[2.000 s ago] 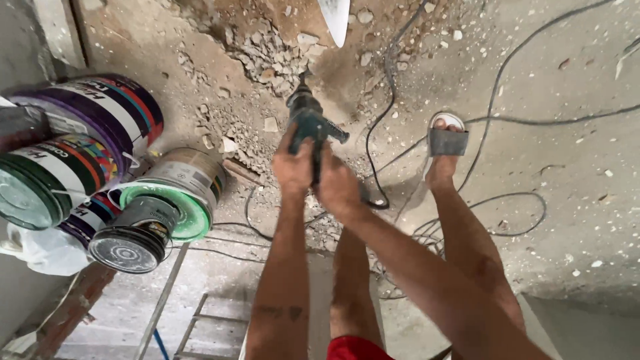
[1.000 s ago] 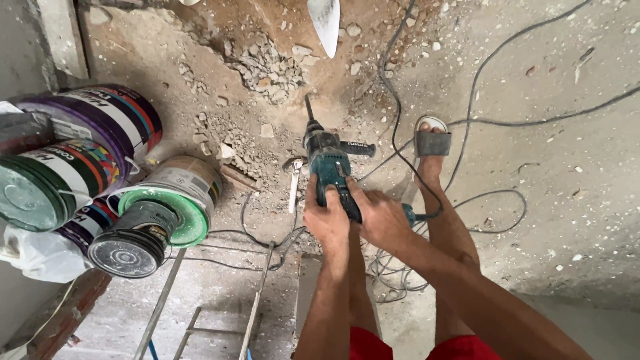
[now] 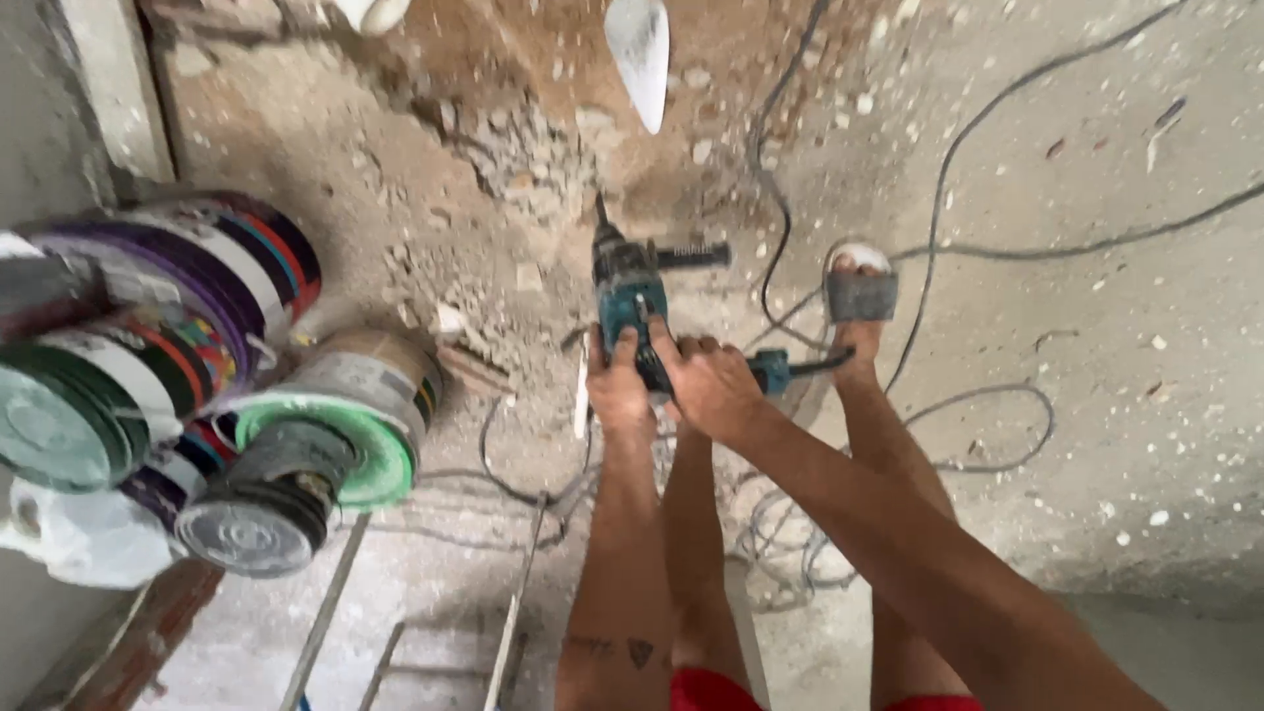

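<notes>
A teal and black rotary hammer drill (image 3: 629,296) lies across the middle of the view, its bit pointing up at the edge of a heap of broken rubble (image 3: 538,163). My left hand (image 3: 622,385) grips the rear of its body from the left side. My right hand (image 3: 706,380) is closed round the rear handle, with a finger stretched along the housing. A black side handle (image 3: 691,256) sticks out to the right, and neither hand is on it. Whether the bit touches the floor, I cannot tell.
Paint buckets (image 3: 237,267) and a green-rimmed bucket (image 3: 380,454) stand at left. A pointed trowel blade (image 3: 642,64) lies beyond the rubble. Black cable (image 3: 948,168) loops over the floor around my sandalled foot (image 3: 859,286). Metal ladder-like rails (image 3: 331,612) lie at lower left.
From the oldest frame, the drill has come back toward me from the rubble, and its body and side handle show more fully. Both hands have stayed on it.
</notes>
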